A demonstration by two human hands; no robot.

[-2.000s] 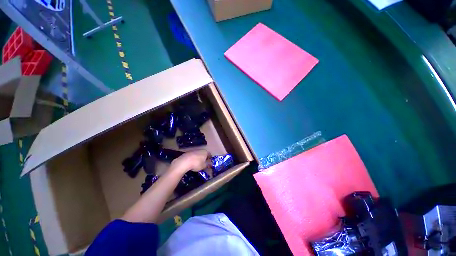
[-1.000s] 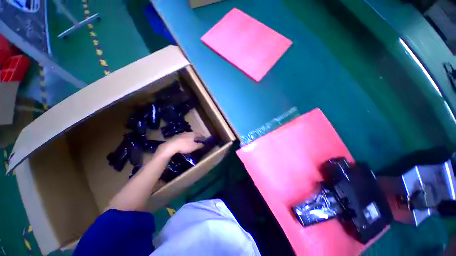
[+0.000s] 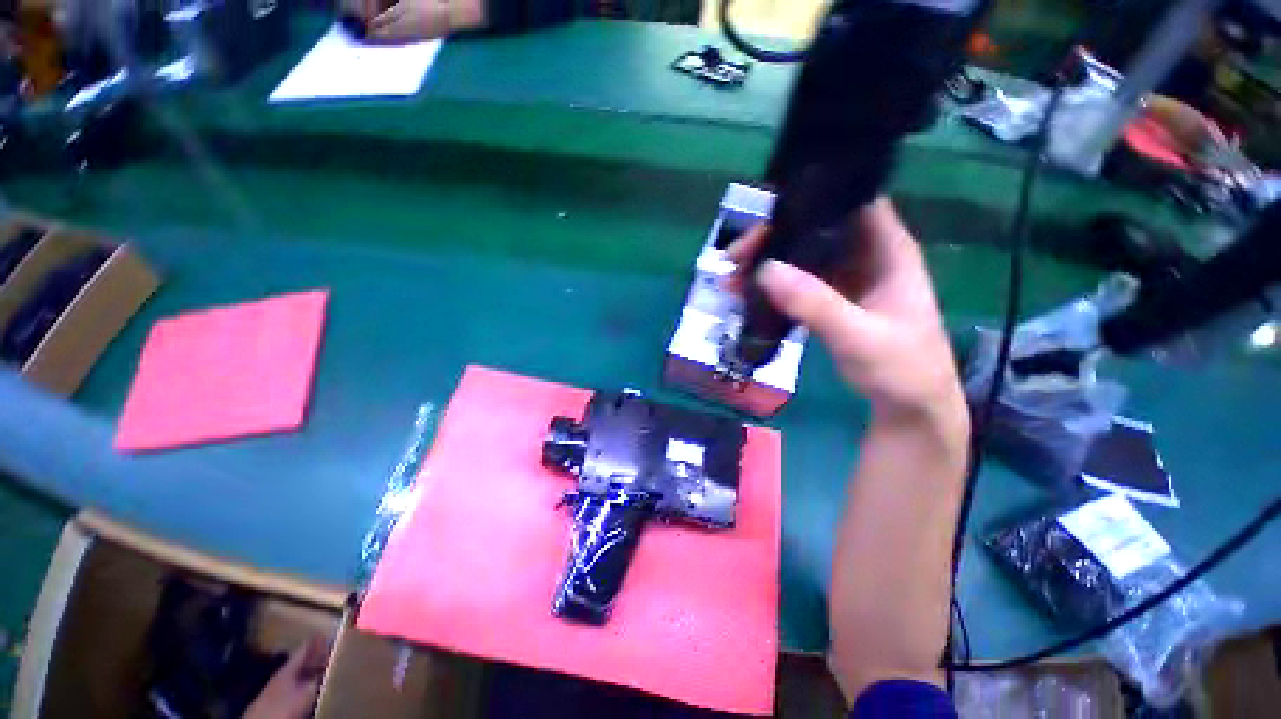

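Observation:
A black device body with a small white label lies on a pink foam pad. Its film-wrapped glossy grip points toward me. My right hand holds a large black electric screwdriver, its tip down at the front of a white screw feeder behind the pad. My left hand is at the bottom left, partly cut off, inside the open parts carton beside glossy black parts. Whether it grips a part cannot be told.
A second pink pad lies left, near a brown box of black pieces. Right are a bag of dark pieces, a grey plastic bag and a hanging black cable. Across the bench, another person's hand rests by a white sheet.
The view has swung right. My right hand and the screwdriver now show at the feeder. My left hand is still in the carton, now at the picture's lower left.

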